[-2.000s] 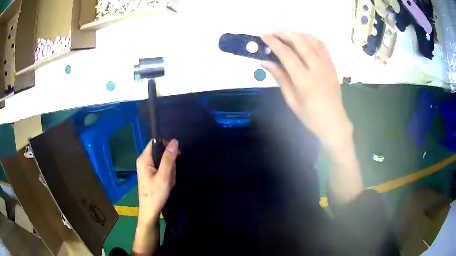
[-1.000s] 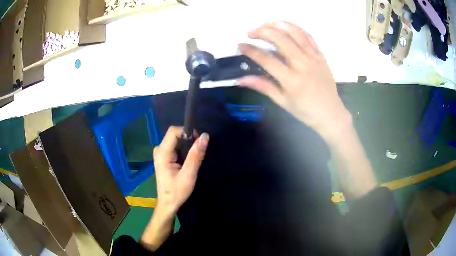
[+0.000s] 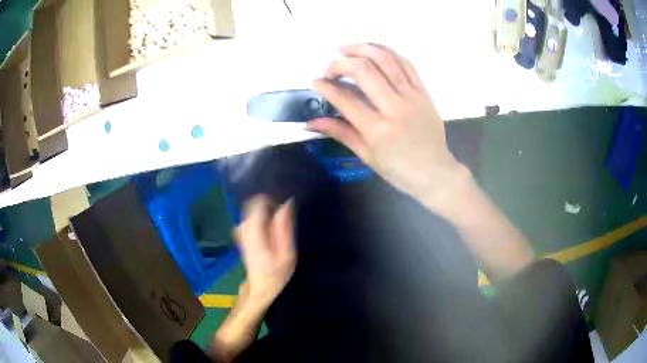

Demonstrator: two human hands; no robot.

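A black elongated housing (image 3: 282,105) lies at the front edge of the white bench top. One round spot shows on it. My right hand (image 3: 386,117) grips its right end between thumb and fingers, which cover that end. My left hand (image 3: 266,237) is blurred by motion, below the bench edge. It is closed on the hammer, whose head shows only as a faint grey smear (image 3: 247,169) above the hand; the handle is lost against the dark clothing.
Cardboard trays (image 3: 113,35) at back left hold beige caps (image 3: 169,27) and pink caps (image 3: 79,101). A pile of housings (image 3: 550,51) lies at back right. Blue stools (image 3: 186,234), a large carton (image 3: 138,262) and a green floor with a yellow line are below the bench.
The hammer has dropped from over the housing to below the bench edge. The housing and my right hand have shifted left. The view has shifted slightly.
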